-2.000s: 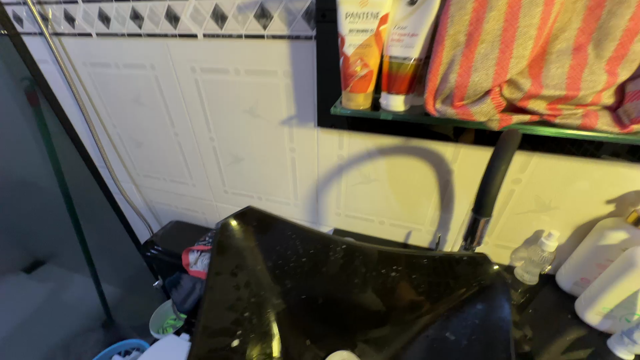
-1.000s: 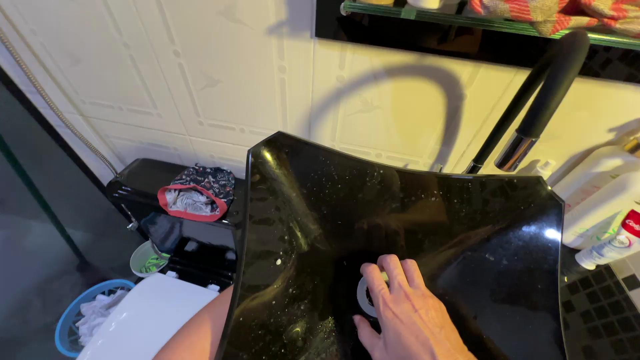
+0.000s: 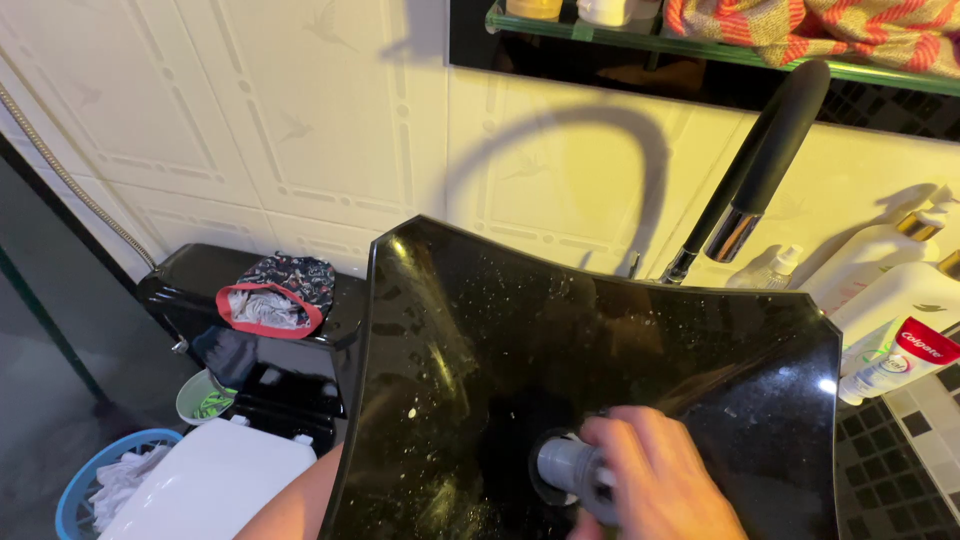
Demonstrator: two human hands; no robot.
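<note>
A black glossy basin [image 3: 487, 322] with pale specks and smears fills the lower middle of the head view. My right hand [image 3: 660, 480] grips a grey plastic drain fitting [image 3: 574, 469], a short tube with a wider collar, tilted over the round drain opening. Whether the tube's far end is still inside the opening is hard to tell. Behind the basin a black curved faucet [image 3: 772, 150] with a chrome tip rises. Of my left side only the forearm shows, passing behind the basin's left edge; the left hand is hidden.
A black toilet tank [image 3: 202, 262] with a patterned cloth bag [image 3: 292, 292], a white toilet lid [image 3: 217, 487] and a blue basket [image 3: 67, 495] lie left. Pump bottles [image 3: 870, 262] and a toothpaste tube [image 3: 900, 360] stand right. A glass shelf [image 3: 720, 52] hangs above.
My right hand was on a grey ring at the drain one second ago; the fitting now shows its tube, raised and tilted. Two seconds ago no hand was in view. The view has shifted downward.
</note>
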